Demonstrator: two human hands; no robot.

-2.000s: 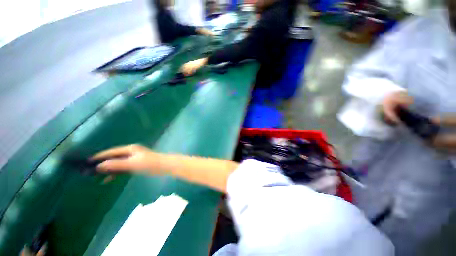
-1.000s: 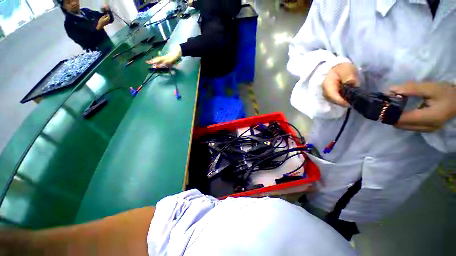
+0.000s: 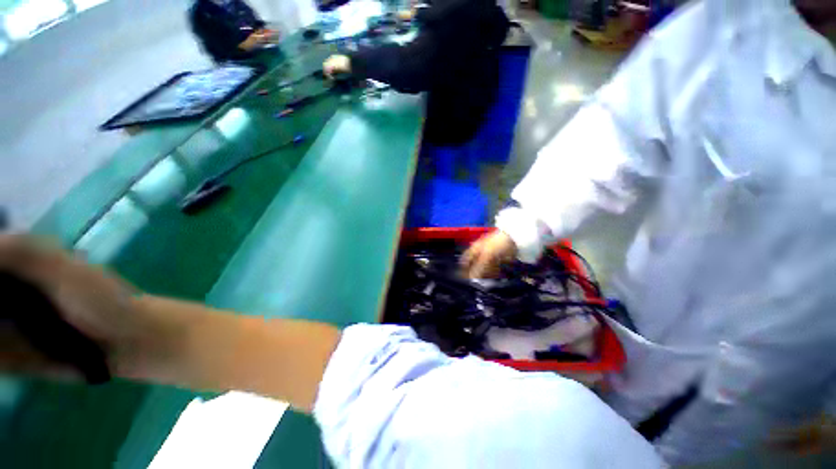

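My right hand (image 3: 69,298) is large and blurred at the left edge, partly cut off. It is closed around a black clamp (image 3: 55,332). My bare forearm and rolled white sleeve cross the bottom of the view. My left hand is not in view. Another clamp lead lies on the green bench: its black clamp (image 3: 206,196) is beyond my hand, and its cable runs to a small blue plug (image 3: 298,140). A white sheet (image 3: 220,432) lies on the bench under my forearm.
A red crate (image 3: 616,348) of black leads stands right of the green bench (image 3: 302,247). A person in white reaches a hand (image 3: 490,255) into it. Two people in dark clothes are farther along. A black tray (image 3: 183,96) sits on the far ledge; blue bins (image 3: 458,201) stand beyond the crate.
My right hand, earlier cut off at the lower left, now shows with a black clamp. The person in white has moved a hand down into the crate. The white sheet is back in view.
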